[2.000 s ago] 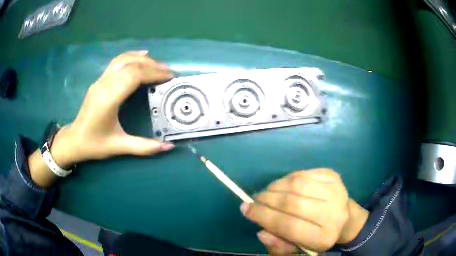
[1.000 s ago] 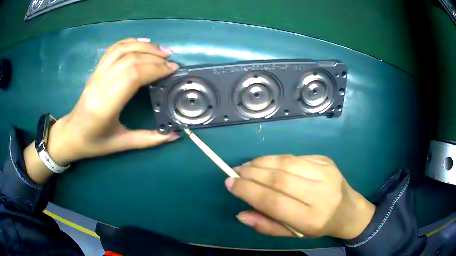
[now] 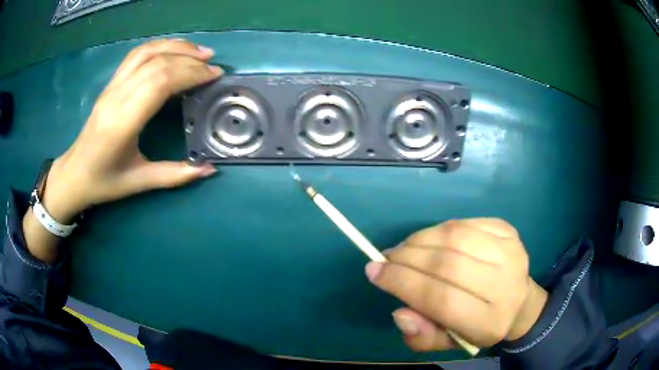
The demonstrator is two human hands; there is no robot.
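Observation:
A grey metal plate with three silver ring recesses in a row lies on the blue-green mat. Small dark holes show at its ends and pale markings along its far edge. My left hand grips the plate's left end, fingers at the far corner and thumb at the near corner. My right hand holds a fine brush with a pale wooden stick. The brush's dark tip points at the plate's near edge, left of its middle; whether it touches is hard to tell.
The glossy mat lies beside a green conveyor belt. Another silvery panel is cut off at the top left. A dark object shows at the left edge. A silver bracket with holes is at the right.
The plate, with my left hand on it, has shifted left and no longer shows white glare. The brush tip has moved from the plate's lower left corner rightwards along its near edge.

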